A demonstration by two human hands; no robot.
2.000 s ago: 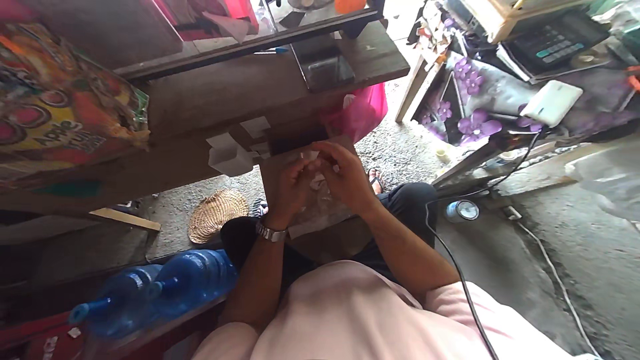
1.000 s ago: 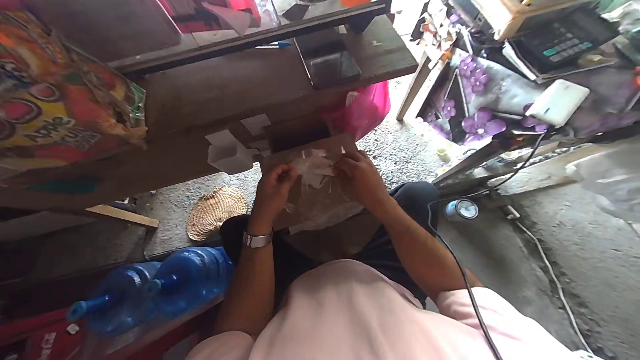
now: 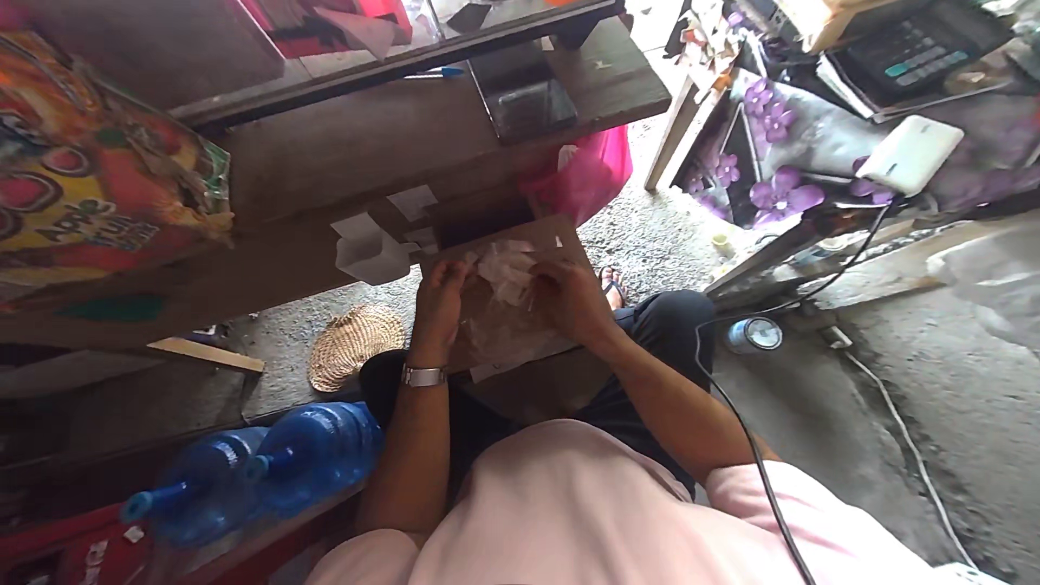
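Observation:
My left hand (image 3: 443, 305), with a metal watch at the wrist, is at the left side of some thin, whitish, translucent material (image 3: 508, 272), perhaps plastic film. On its right side is my right hand (image 3: 569, 301), fingers bent against its edge. Whether either hand grips it is too blurred to tell. Beneath lies a brown board (image 3: 561, 236), perhaps cardboard, in front of my lap. More translucent sheets (image 3: 504, 337) are spread on the board nearer to my body. A folded white paper piece (image 3: 374, 252) stands left of the board.
Ahead is a wooden bench (image 3: 366, 138) with a dark tray (image 3: 532, 110). A pink plastic bag (image 3: 593, 175) hangs beyond the board. Blue water bottles (image 3: 317, 455) lie at lower left, near a woven fan (image 3: 353, 345). A black cable (image 3: 739, 414) runs past my right arm, near a can (image 3: 756, 335).
My hands were close together two seconds ago and then moved apart, uncovering the whitish material on the board. Since one second ago they have shifted only slightly.

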